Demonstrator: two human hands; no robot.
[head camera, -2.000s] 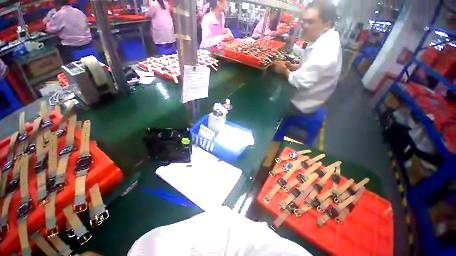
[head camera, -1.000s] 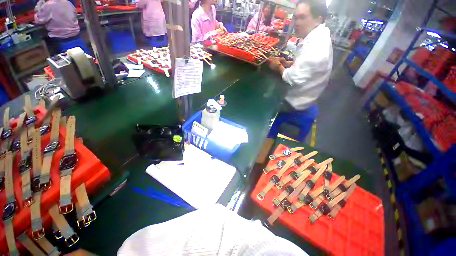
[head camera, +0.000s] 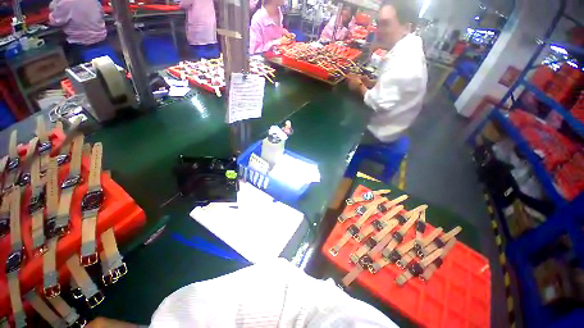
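Observation:
Several wristwatches (head camera: 93, 200) with beige straps lie side by side on a red tray (head camera: 125, 208) at the left, their buckle halves hanging over its front edge. More strapped watches (head camera: 398, 234) lie on the back part of another red tray (head camera: 458, 282) at the right. A sliver of my left hand or wrist (head camera: 109, 323) shows at the bottom left edge, below the hanging buckles. It is cut off, so its fingers are hidden. My right hand is out of the picture. My white clothing covers the bottom centre.
White papers (head camera: 253, 227) and a blue stick-like thing (head camera: 208, 246) lie mid-bench. Behind them are a black tray or box (head camera: 205, 182) and a blue bin (head camera: 288, 186) with a bottle (head camera: 274, 147). A person in white (head camera: 400, 90) sits across the bench.
The view swung slightly right, then a little back left. A bit more of my left hand or wrist shows at the bottom edge. The watches and trays keep their places.

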